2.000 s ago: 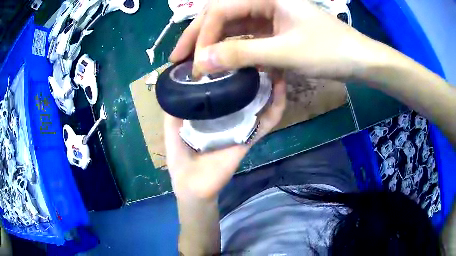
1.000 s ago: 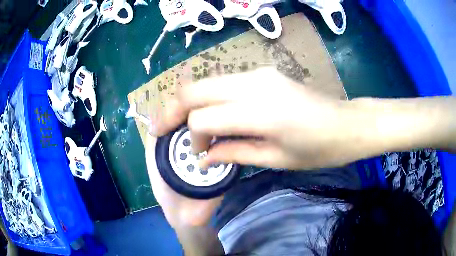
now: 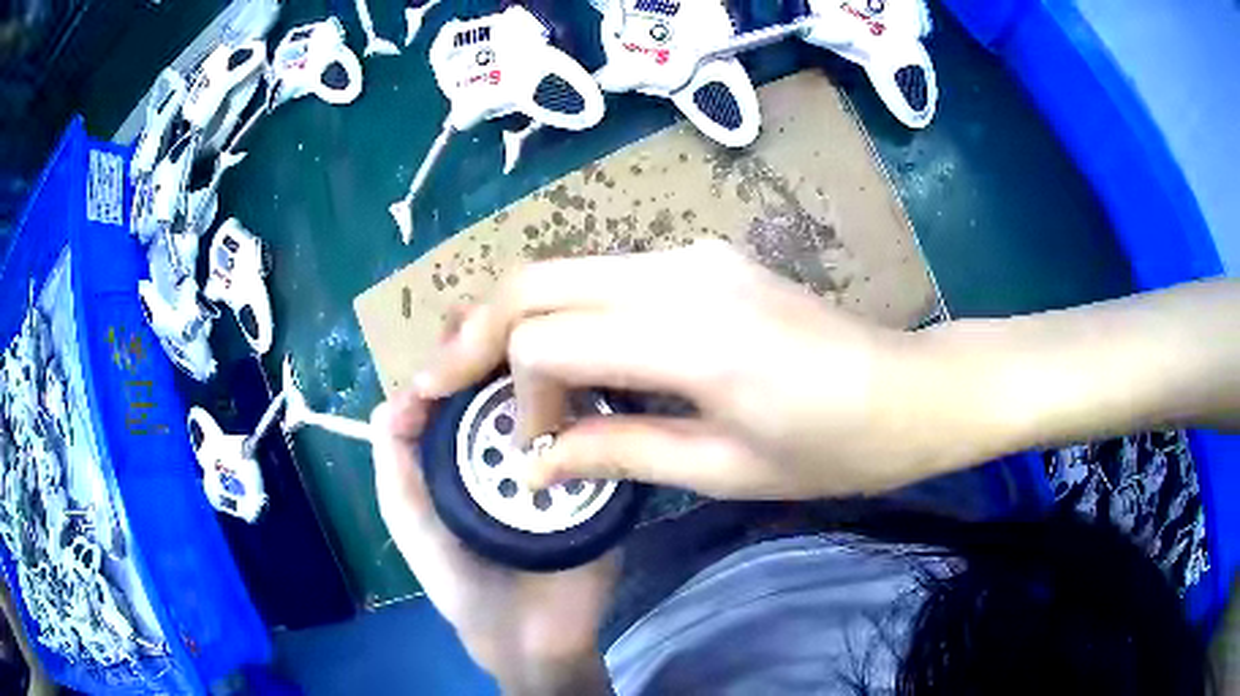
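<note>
A black-tyred wheel (image 3: 533, 469) with a silver multi-hole hub faces up, cradled in my left hand (image 3: 510, 612), which holds it from below and the left. My right hand (image 3: 734, 367) reaches in from the right, its fingertips at the centre of the hub. Whether they pinch a small part there is hidden. A thin white rod (image 3: 331, 422) with a flared tip sticks out to the left from my left hand. The housing under the wheel is hidden.
A stained cardboard pad (image 3: 612, 204) lies on the green bench (image 3: 320, 503). White housings (image 3: 490, 68) stand along the back and overlap at the left. A blue crate of white pieces (image 3: 136, 408) is at the left. Another crate's white contents (image 3: 1135, 496) show low right.
The wheel has turned from tilted to face-up and come down towards the near edge. My right fingers have moved to its hub centre. The white rod now points out left.
</note>
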